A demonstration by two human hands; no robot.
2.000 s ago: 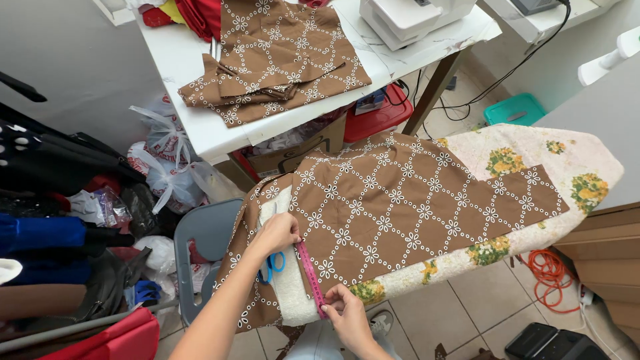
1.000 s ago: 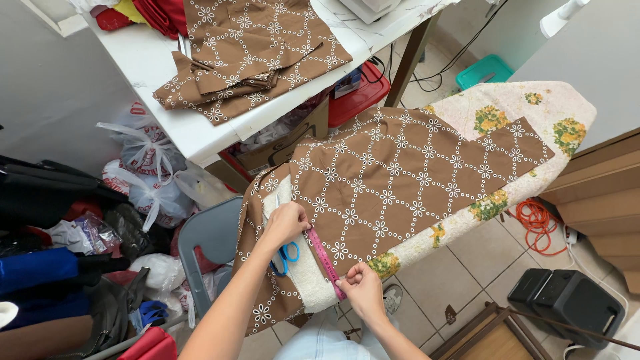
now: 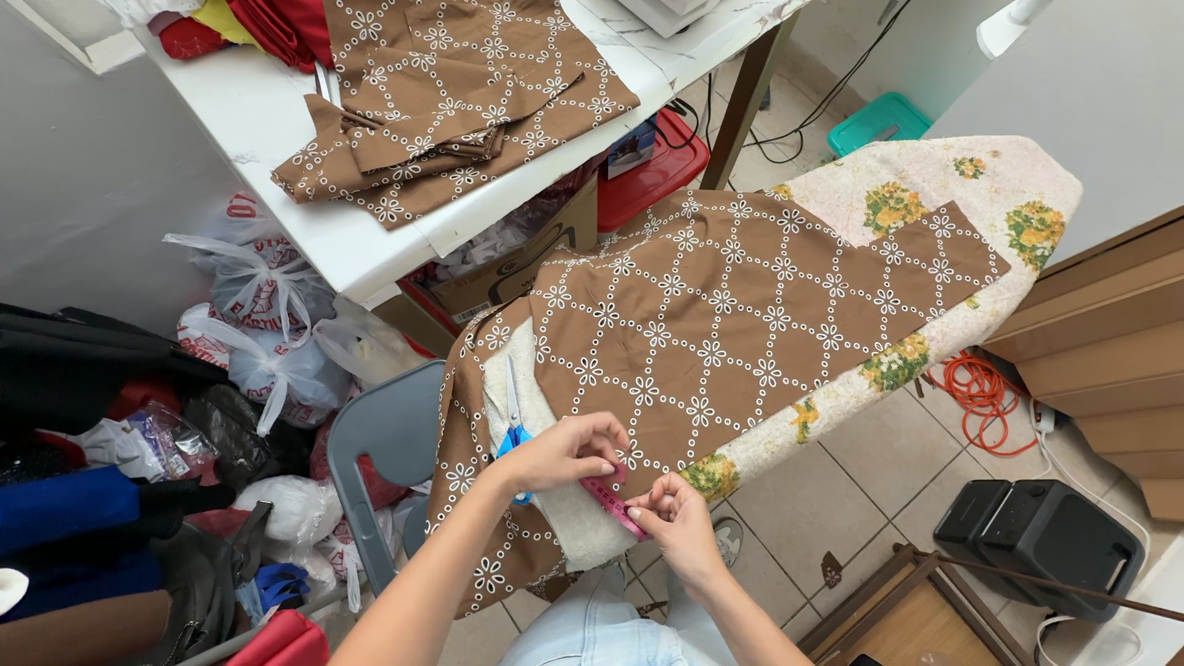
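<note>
Brown fabric printed with white flowers and dotted lines (image 3: 703,324) lies over an ironing board with a floral cover (image 3: 962,176). Just off the fabric's near edge, a pink measuring tape (image 3: 606,499) hangs between my hands, looped at its upper end. My left hand (image 3: 564,453) pinches that end, and my right hand (image 3: 675,523) pinches the tape lower down, over the pale towel-like cloth (image 3: 583,518). Scissors with blue handles (image 3: 513,435) rest on this cloth beside my left wrist, which partly hides the handles.
More of the brown fabric (image 3: 444,102) lies on a white table (image 3: 324,240) at the upper left. A grey chair (image 3: 370,444) and plastic bags (image 3: 277,351) are at left. An orange cable (image 3: 985,407) and a black speaker-like box (image 3: 1045,536) are on the floor at right.
The tape was stretched along the fabric's left edge; now a shorter, looped length is between my hands. My left hand has come down toward my right. The blue-handled scissors' blades now show.
</note>
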